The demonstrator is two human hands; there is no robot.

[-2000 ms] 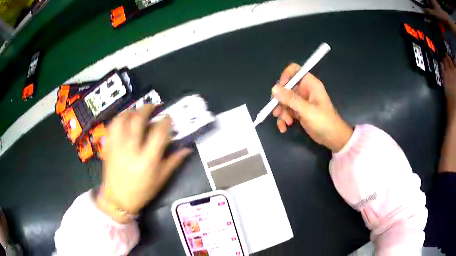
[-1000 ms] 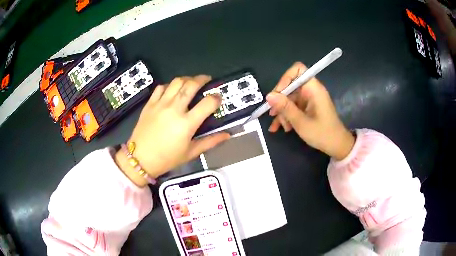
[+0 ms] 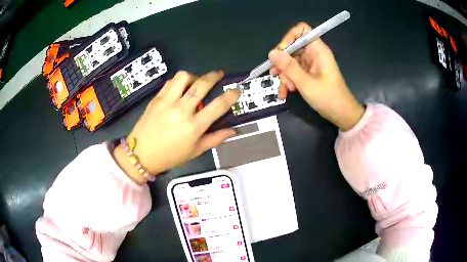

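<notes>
My right hand (image 3: 315,77) holds silver tweezers (image 3: 327,25) like a pen. Their tips are at the upper left edge of the white-and-green circuit board (image 3: 259,95) in a black device unit. My left hand (image 3: 179,120) lies over the unit's left end and holds it, index fingertip on the board; the end under the hand is mostly hidden. Below the unit lies white backing sheet (image 3: 271,194) with a narrow grey strip (image 3: 248,129) and a wider grey strip (image 3: 249,149). Whether the tips hold a piece cannot be told.
A smartphone (image 3: 211,220) with a lit screen overlaps the sheet's left edge. Several black-and-orange units (image 3: 123,84) lie at the upper left. More units (image 3: 445,51) are at the right edge. A pale rail (image 3: 110,18) and green belt (image 3: 30,25) are at the upper left.
The unit came under my left hand, above the sheet. The tweezer tips moved from the narrow grey strip up to the board. The narrow strip shows shorter than two seconds ago.
</notes>
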